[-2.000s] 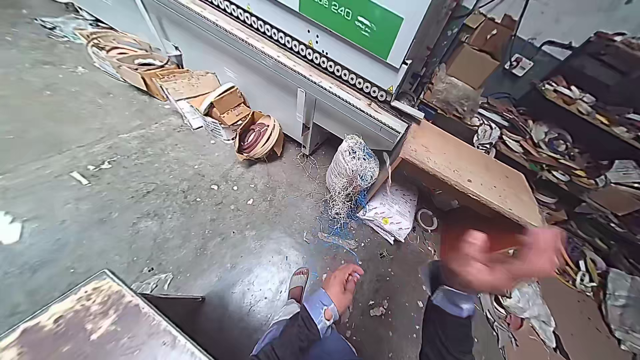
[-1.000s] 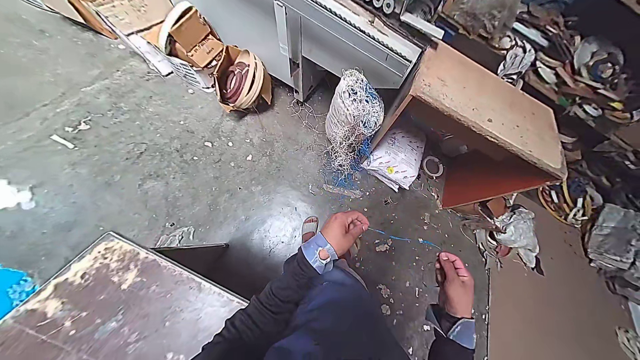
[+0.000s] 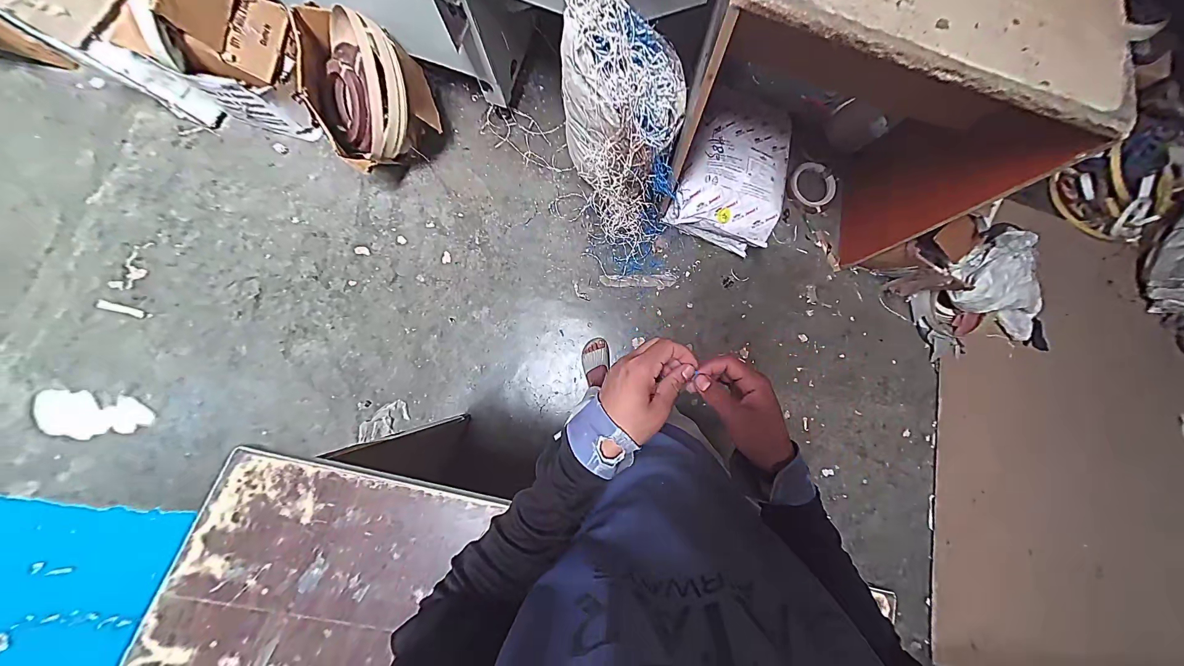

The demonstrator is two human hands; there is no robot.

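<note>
In front of my body, my left hand and my right hand meet at the fingertips. Between them shows a tiny piece of blue string, pinched by both; the rest of it is hidden by the fingers. Beyond my hands a white sack stands on the concrete floor, with a tangle of white and blue string spilling down over it. A printed white bag leans beside that sack.
A worn table stands at the lower left, near a blue surface. An open wooden cabinet is at the upper right, a brown board at the right. Cardboard boxes with edging rolls sit at the upper left.
One second ago my hands were apart with the blue string stretched between them; now they are together. Two seconds ago my right hand was raised and further right. The view has tilted downward.
</note>
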